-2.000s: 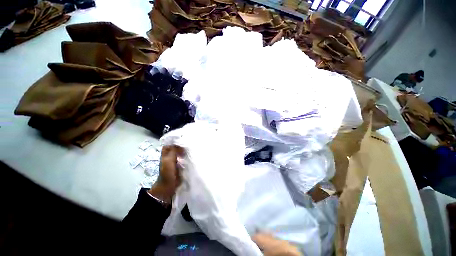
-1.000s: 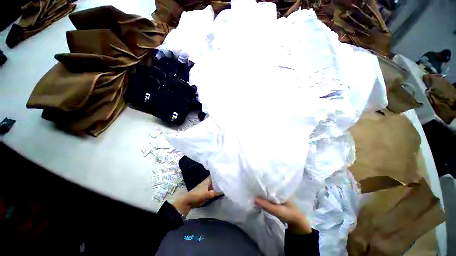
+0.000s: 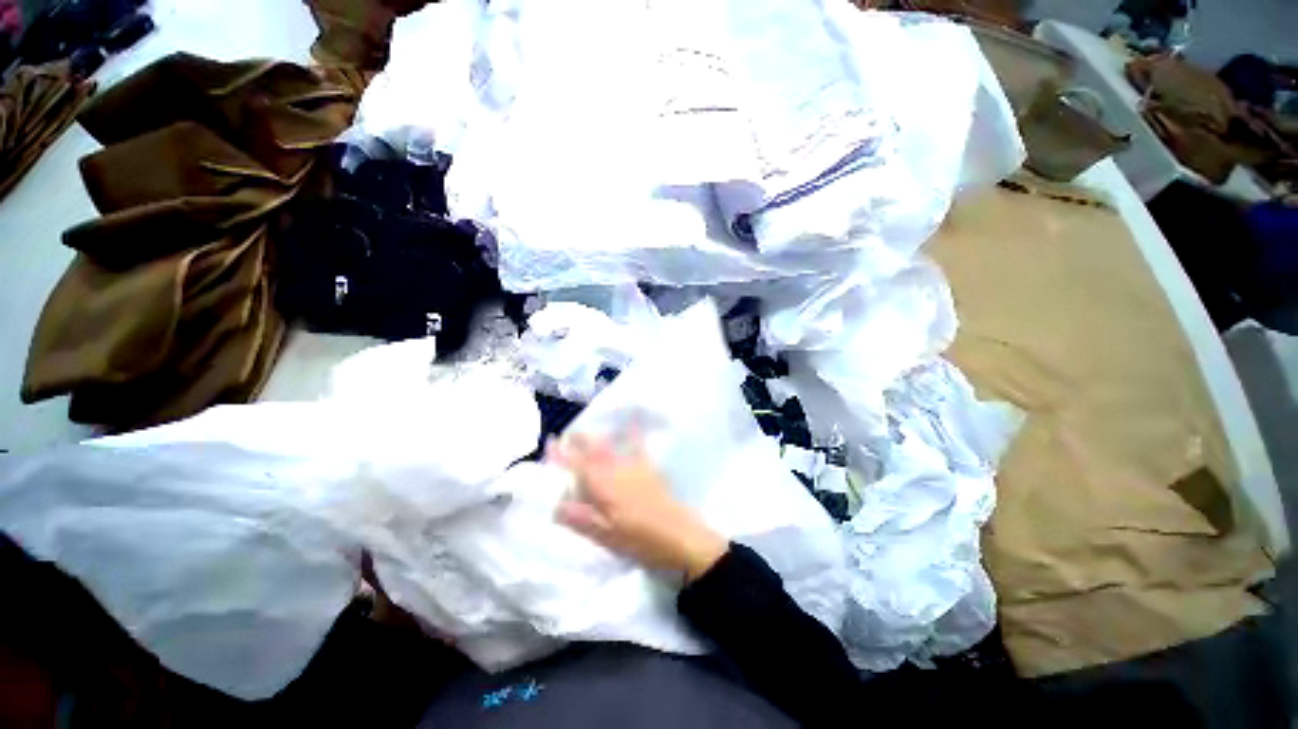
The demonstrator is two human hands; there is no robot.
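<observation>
White tissue paper (image 3: 427,499) spreads in a wide crumpled sheet across the front, out to the left edge of the view. My left hand (image 3: 370,593) is mostly hidden under it at lower left; only a small part shows where the sheet bunches together in its hold. My right hand (image 3: 626,501) is slightly blurred, fingers apart, over the white paper at the centre; nothing is seen held in it. A big heap of white paper (image 3: 612,157) lies behind. Small black bags (image 3: 377,271) with white logos are piled to its left.
Folded brown bags (image 3: 171,271) stand at left. Rolled black straps (image 3: 776,413) with pale bands lie among paper right of centre. A tan kraft sheet (image 3: 1096,413) covers the right side of the table (image 3: 1203,335). White labels (image 3: 491,342) lie by the black bags. More brown pieces lie far right.
The sheet has spread left and now covers the black piece and most of the labels in front. My left hand has moved left under it; my right hand has moved up and left and opened.
</observation>
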